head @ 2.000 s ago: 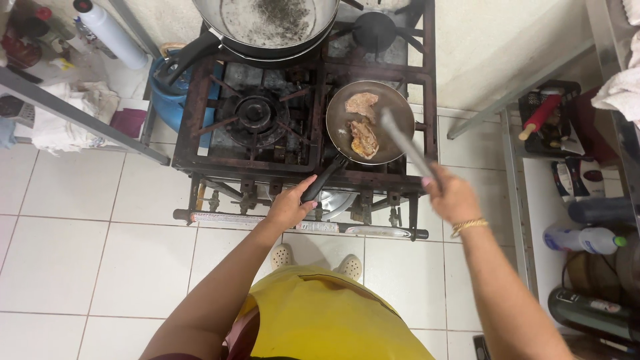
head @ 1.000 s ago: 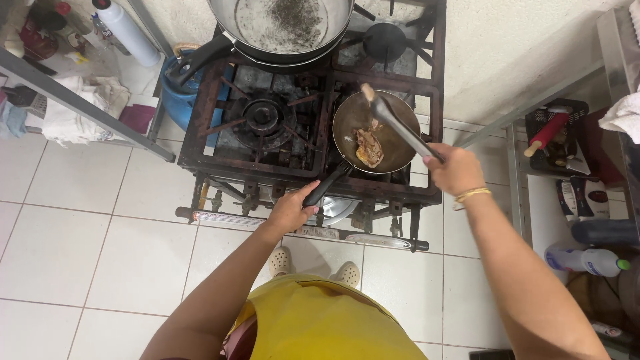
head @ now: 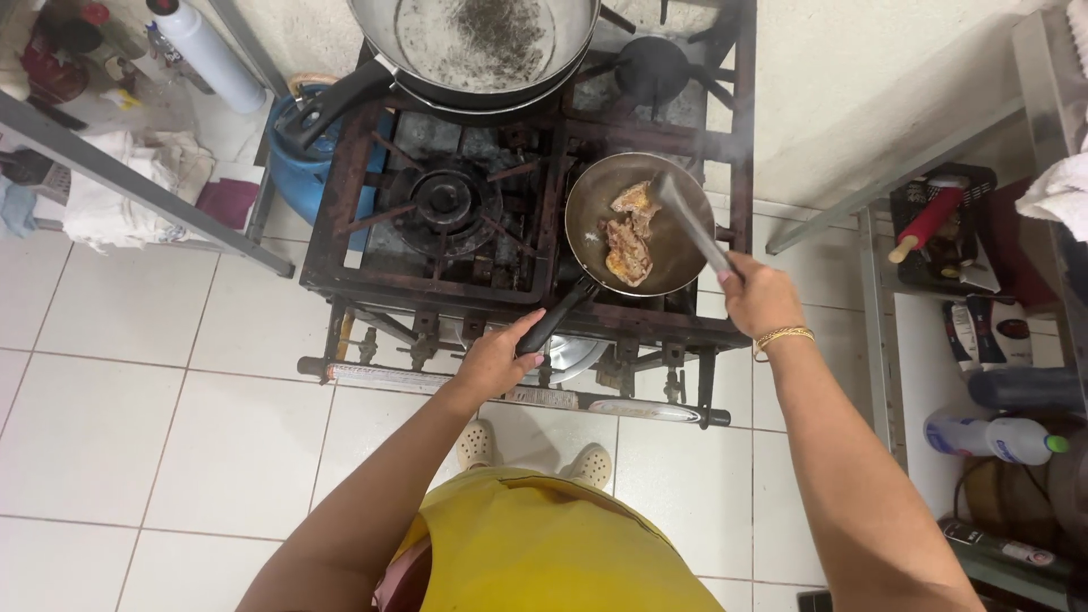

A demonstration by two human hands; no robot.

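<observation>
My left hand (head: 503,357) holds the black handle of a small frying pan (head: 680,246), which sits on the front right burner of a gas stove. Browned pieces of meat (head: 629,252) lie in the pan, left of its middle. Metal tongs (head: 701,227) are gripped in my right hand (head: 763,297) at the pan's right side; their tips are over the pan beside the upper piece, blurred, and whether they touch it I cannot tell. Thin smoke or steam hangs near the pan.
A large pan (head: 476,51) with dark residue stands at the back left of the stove (head: 425,297). The front left burner (head: 442,200) is bare. A blue gas cylinder (head: 297,170) is left of the stove. Metal shelves flank both sides, with a red rolling pin (head: 931,223) on the right one.
A piece of meat that the tongs held up a second ago now lies in the pan. The tongs' tips have moved right, while my left hand has stayed on the handle.
</observation>
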